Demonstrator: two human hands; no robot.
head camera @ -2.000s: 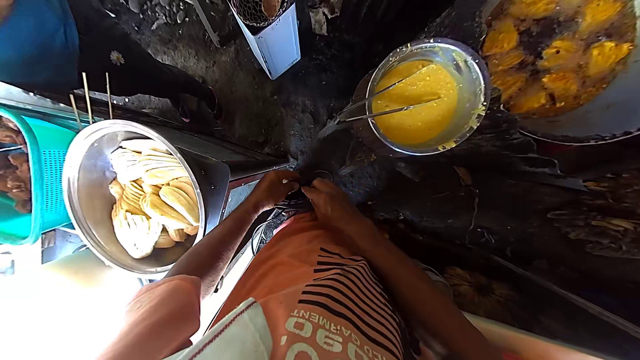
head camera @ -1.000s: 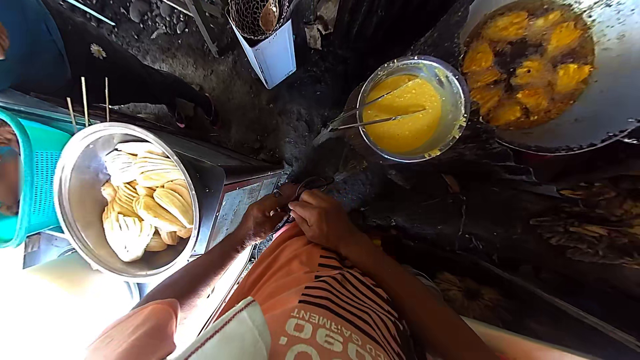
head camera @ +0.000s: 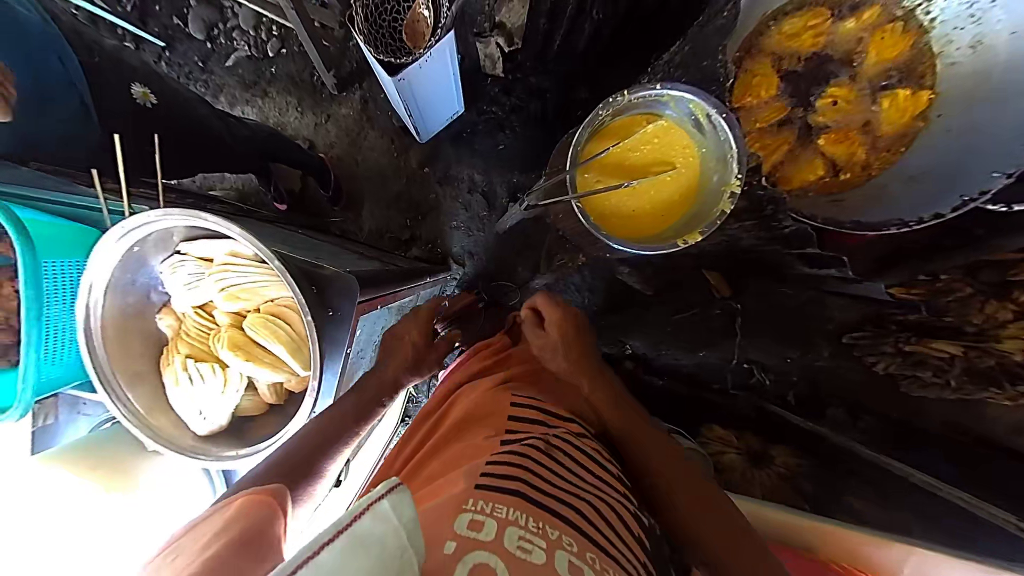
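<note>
My right hand (head camera: 556, 334) is at the waist, its curled fingers closed on the hem of the orange shirt (head camera: 552, 448). My left hand (head camera: 418, 340) is just left of the hem, thumb and fingers apart beside dark cloth; nothing held in it can be made out. On the left, a steel basin (head camera: 100, 320) holds pale sliced pieces (head camera: 256, 344) fanned out in thin layers. Metal tongs (head camera: 552, 192) lean into a metal pot (head camera: 724, 128) of yellow batter (head camera: 640, 192). Golden battered pieces (head camera: 840, 104) fry in oil in a large wok (head camera: 968, 104).
A teal plastic basket (head camera: 60, 280) stands at the far left, near thin sticks (head camera: 120, 176). A wire strainer (head camera: 388, 36) sits on a white container (head camera: 428, 84) at the top. Another person's dark-clothed leg (head camera: 216, 136) is at upper left. Dry brown material (head camera: 952, 352) lies below the wok.
My hands, close together at the waist in the earlier frames, have moved apart, the right one shifting rightward with the shirt hem. The view has shifted slightly, showing more of the wok.
</note>
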